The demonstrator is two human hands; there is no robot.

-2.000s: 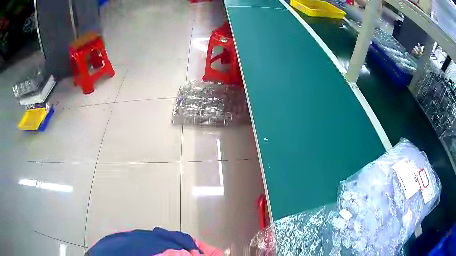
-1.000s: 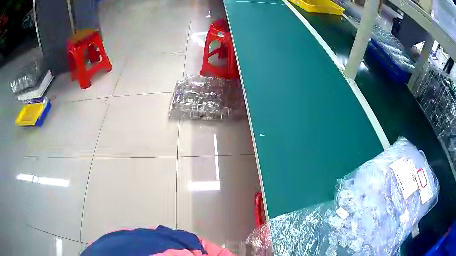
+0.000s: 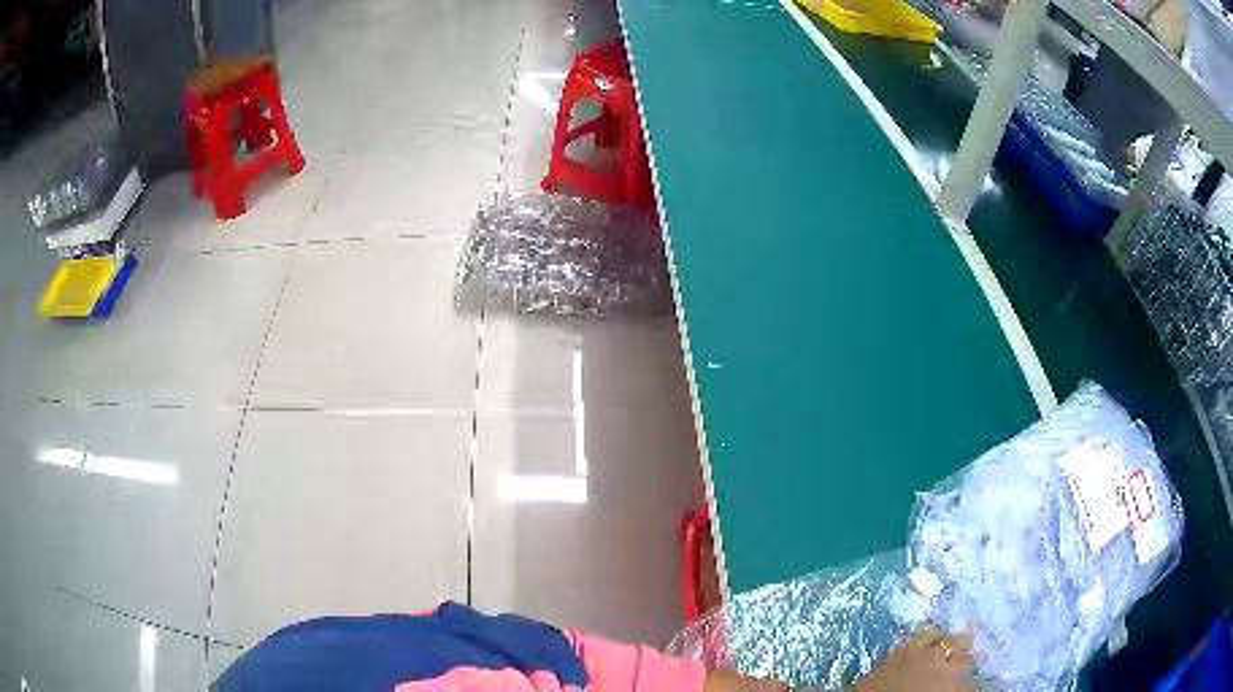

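A large clear polybag of white parts (image 3: 1034,561) lies at the lower right on the bench, with white labels on its upper side, one bearing a red mark. Crinkled clear plastic sheeting (image 3: 811,629) lies beside it at the bench's near end. My left hand (image 3: 926,665) is at the bottom edge, cut off, by the bag's lower left side. A ring shows on it. The fingertips are not clear, so I cannot tell whether it holds anything. My pink sleeve (image 3: 642,668) leads to it. My right hand is out of view.
The green bench (image 3: 825,298) runs away ahead, beside a dark belt (image 3: 1041,284) and pale frame posts. A yellow tray (image 3: 872,16) is at the far end. Red stools (image 3: 595,129), a plastic-wrapped stack (image 3: 554,257) and small trays (image 3: 84,287) stand on the tiled floor.
My left hand and forearm have come into view at the bottom edge, beside the bag. The pink sleeve reaches further right. The floor items have shifted slightly up in the picture.
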